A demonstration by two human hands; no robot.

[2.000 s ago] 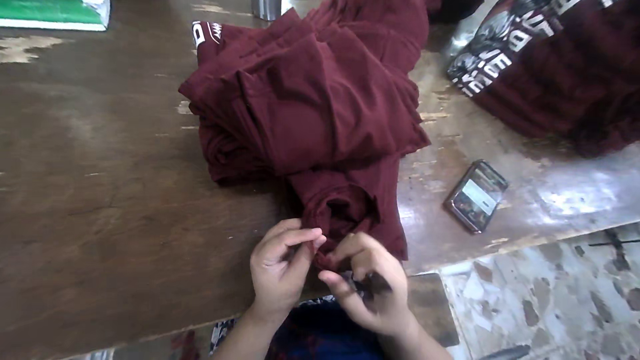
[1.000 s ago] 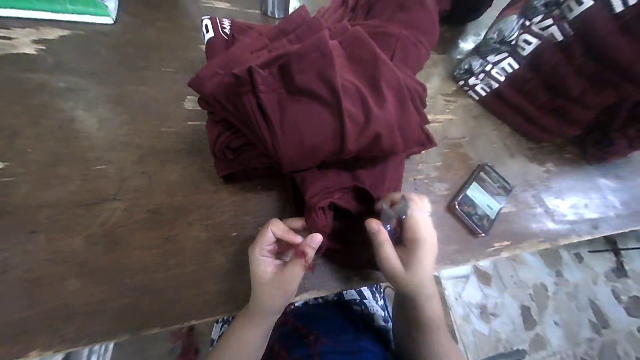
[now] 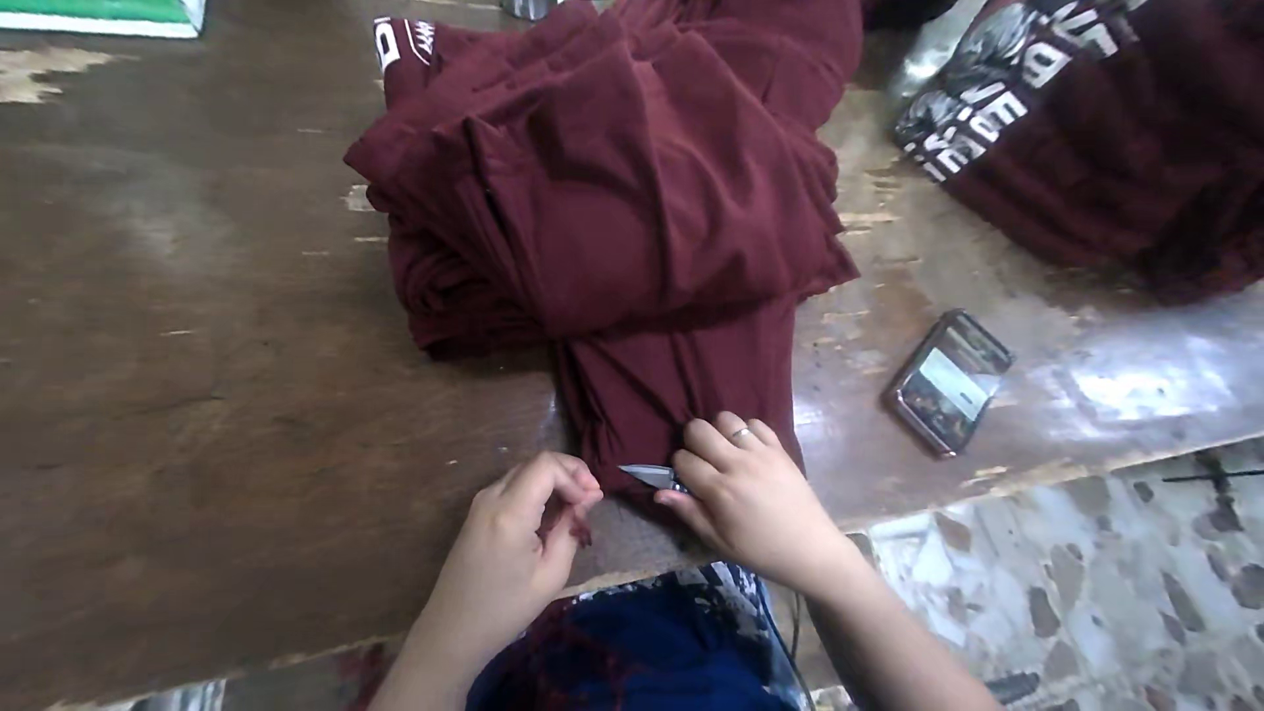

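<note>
A pile of folded maroon garments [image 3: 642, 188] lies on the wooden table, one narrower maroon piece [image 3: 681, 395] extending from under it toward me. My right hand [image 3: 741, 484], with a ring on one finger, is closed around a small pair of thread snips [image 3: 649, 476]; their pointed metal blades stick out to the left over the fabric's near end. My left hand [image 3: 533, 513] pinches a tuft of dark red thread [image 3: 581, 533] between thumb and fingers, just left of the snips' tips. The handles of the snips are hidden in my right hand.
A phone [image 3: 953, 385] with its screen lit lies right of the pile on the wooden table [image 3: 197, 395]. More maroon garments with white lettering [image 3: 1096, 148] fill the upper right. A green and white object [image 3: 99, 15] is at the upper left. Speckled flooring [image 3: 1086, 583] shows lower right.
The fabric end, bunched with an opening showing earlier, now lies flatter. My right hand has come down onto it, and the blades now point left.
</note>
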